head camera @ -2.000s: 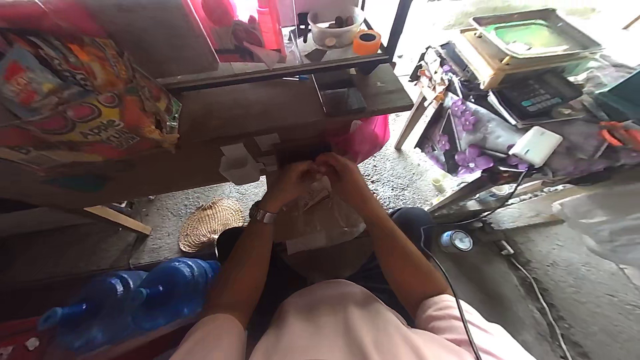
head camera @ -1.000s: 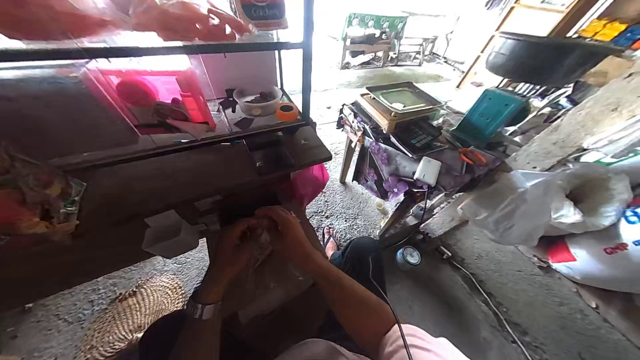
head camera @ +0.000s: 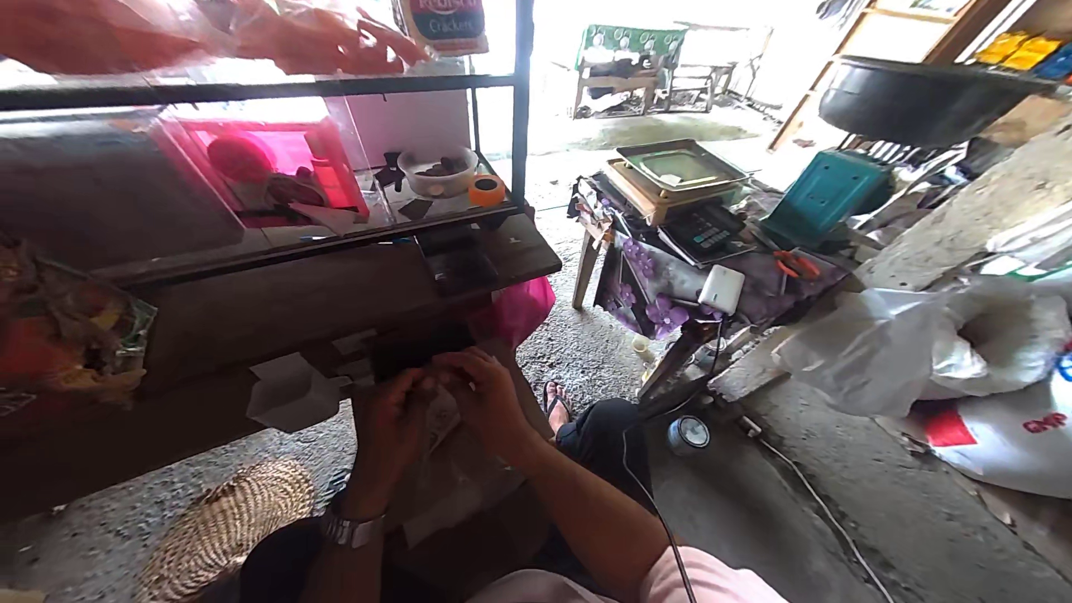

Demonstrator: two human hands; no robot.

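My left hand [head camera: 394,427] and my right hand [head camera: 481,398] meet at the fingertips above my lap, by the edge of a dark wooden table. A clear plastic bag [head camera: 440,423] hangs between them, and both hands seem to pinch its top, though shadow hides the fingertips. More clear plastic [head camera: 456,481] lies over my lap below the hands. An open white paper box [head camera: 293,394] is on the table to the left of my left hand. A wristwatch [head camera: 353,529] is on my left wrist.
Ahead is a shelf with a plastic bowl [head camera: 437,180] and orange tape roll [head camera: 487,191]. At right a side table holds a scale [head camera: 682,167], calculator [head camera: 708,234], white power bank [head camera: 721,290] and orange-handled tool [head camera: 796,265]. A cable [head camera: 649,494] crosses my right arm. A woven mat [head camera: 234,528] lies lower left.
The view has swung up and to the right since the first frame. My hands stay together at the clear plastic throughout.
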